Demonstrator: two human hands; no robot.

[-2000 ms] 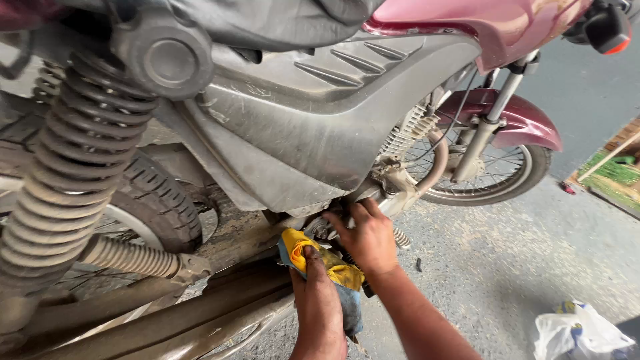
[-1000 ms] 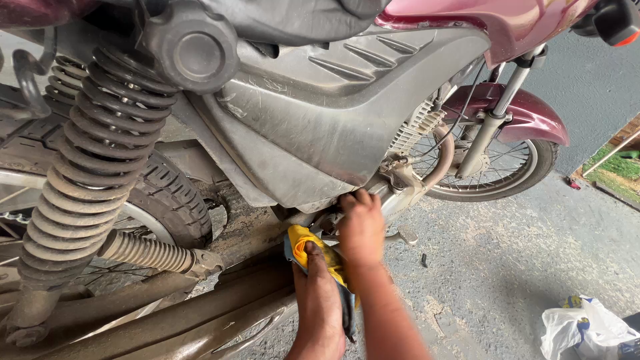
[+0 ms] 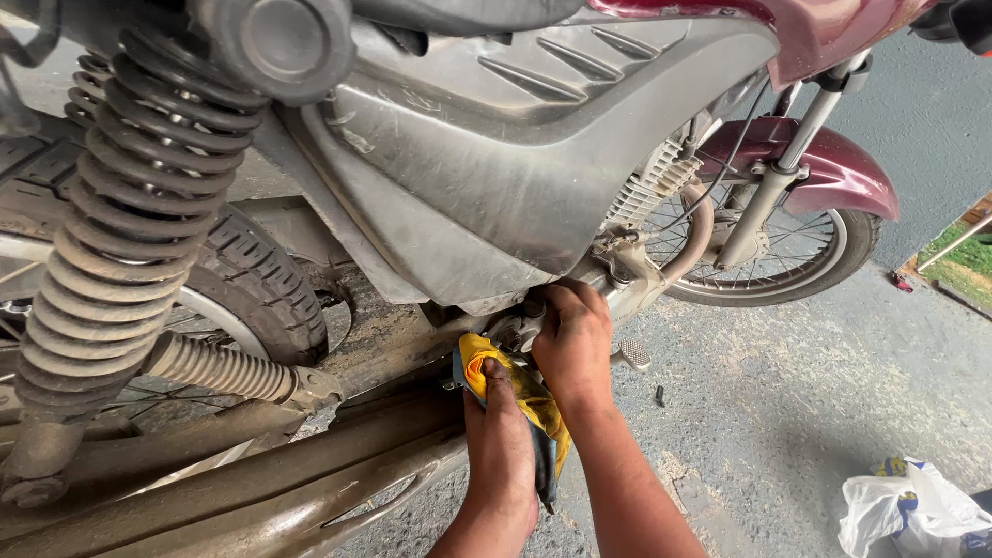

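Observation:
A dusty motorcycle fills the view, with its grey plastic side cover (image 3: 496,178) above my hands. My left hand (image 3: 500,434) grips a yellow and blue cloth (image 3: 535,399), stained dark, with the thumb pressed on its rolled yellow end. Beside it, my right hand (image 3: 573,337) reaches in under the lower edge of the side cover, next to a dirty metal part (image 3: 517,329) near the engine. Its fingertips are hidden behind the hand and the cover, so whether they hold anything does not show.
A coil-spring shock absorber (image 3: 139,209) and the rear tyre (image 3: 260,283) stand at left, above the exhaust silencer (image 3: 232,484). A foot pedal (image 3: 635,353) sticks out right of my wrist. A white plastic bag (image 3: 911,508) lies on the concrete floor, lower right; the front wheel (image 3: 852,240) is beyond.
My right hand has shifted about the same area under the side cover, its fingers now less spread than two seconds ago. My left hand keeps the cloth.

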